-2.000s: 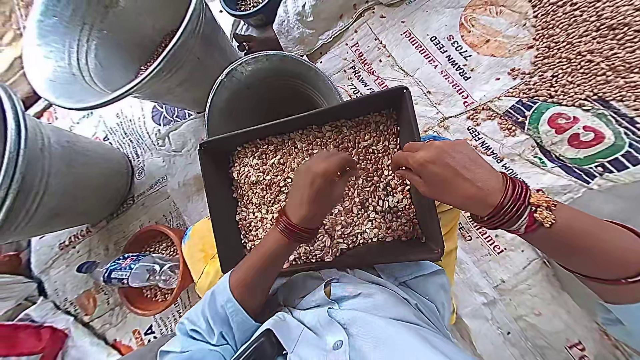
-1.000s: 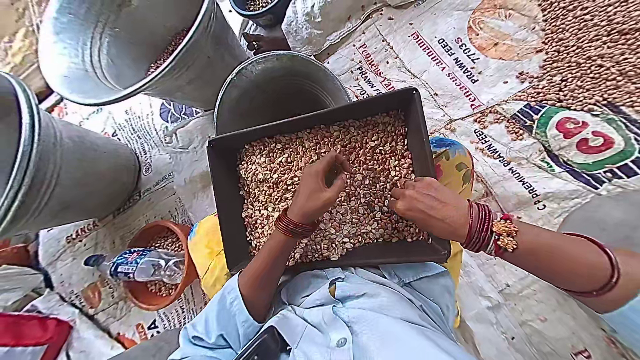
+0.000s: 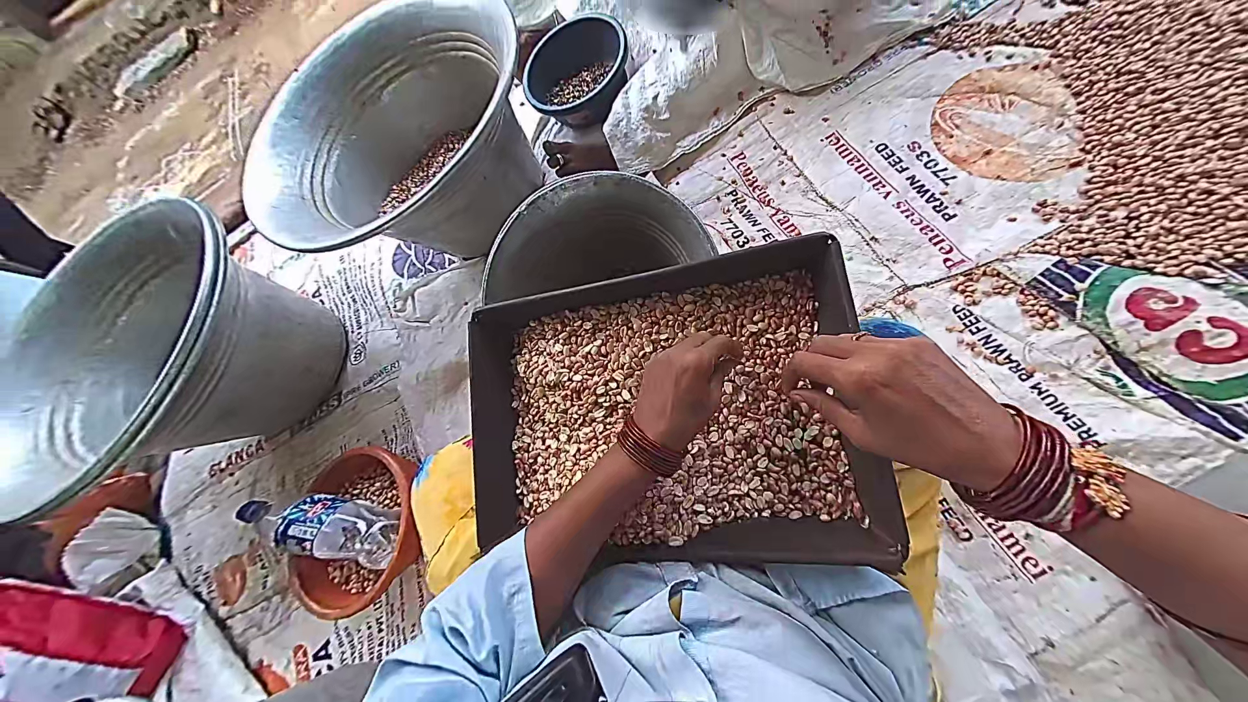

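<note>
A dark rectangular tray [image 3: 492, 429] rests on my lap, filled with a layer of reddish and pale split nuts or seeds [image 3: 585, 390]. Above the middle of this layer is my left hand [image 3: 682, 385], its fingers curled toward the right; whether they pinch a seed cannot be told. My right hand [image 3: 897, 400] reaches over the tray's right wall, thumb and fingers bent close to the seeds, and what lies between the fingertips is too small to make out. Bangles circle both wrists.
Metal buckets [image 3: 292, 331] stand left and beyond the tray, one bucket [image 3: 380, 117] holding seeds. An orange bowl [image 3: 336, 604] with seeds and a plastic bottle [image 3: 341, 526] sits at left. A dark bowl [image 3: 575, 68] is at the top. Seeds [image 3: 1160, 136] are heaped on printed sacks at upper right.
My right hand has moved up along the tray's right side since a second ago. The left hand stays over the middle of the seeds, its fingers now pointing more to the right.
</note>
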